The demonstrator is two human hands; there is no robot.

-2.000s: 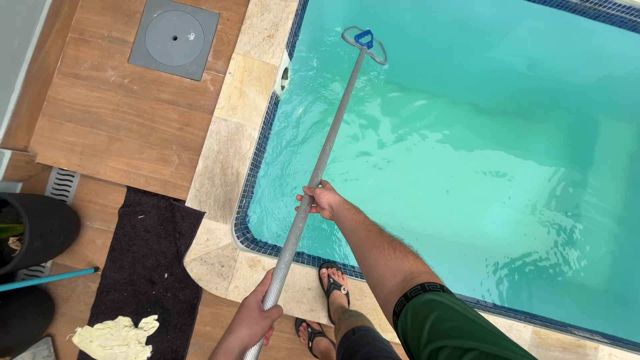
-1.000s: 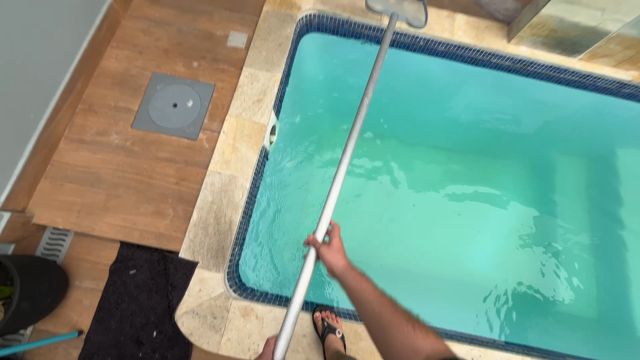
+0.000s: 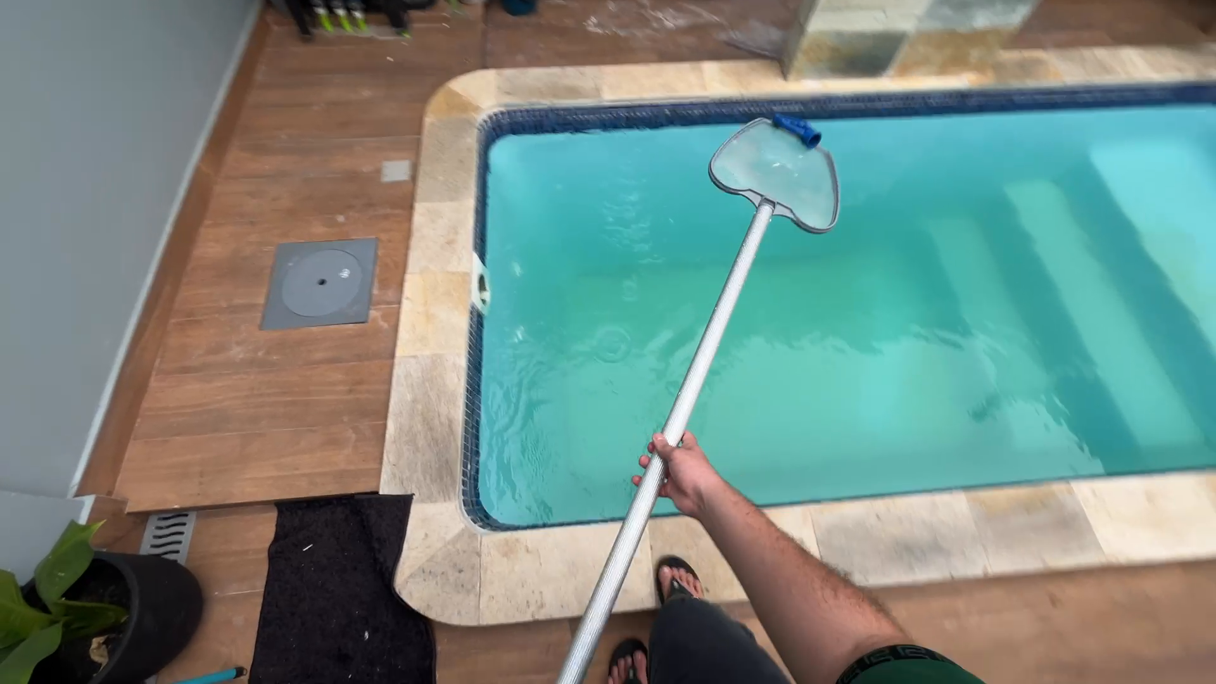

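Observation:
My right hand (image 3: 679,472) is wrapped around the middle of a long ribbed metal pole (image 3: 701,361), above the near pool edge. At the pole's far end is a flat pool skimmer net (image 3: 777,173) with a grey frame, held over the water near the far side. A blue plastic piece (image 3: 796,130) shows at the net's far rim; whether it touches the net I cannot tell. The pole's near end runs out of the bottom of the view, and my left hand is not visible. Below lies the turquoise water of the pool (image 3: 760,399).
Pale stone coping (image 3: 570,570) borders the pool. My feet in flip-flops stand by the near edge. A dark mat (image 3: 342,589), a potted plant (image 3: 142,608) and a grey square cover (image 3: 321,283) in the wood-look deck are on the left. A stone pillar (image 3: 893,38) stands beyond.
The net has gone from down at the water to being raised, its mesh now facing me. My left hand, visible on the pole before, has left the view. The view has shifted toward the far side.

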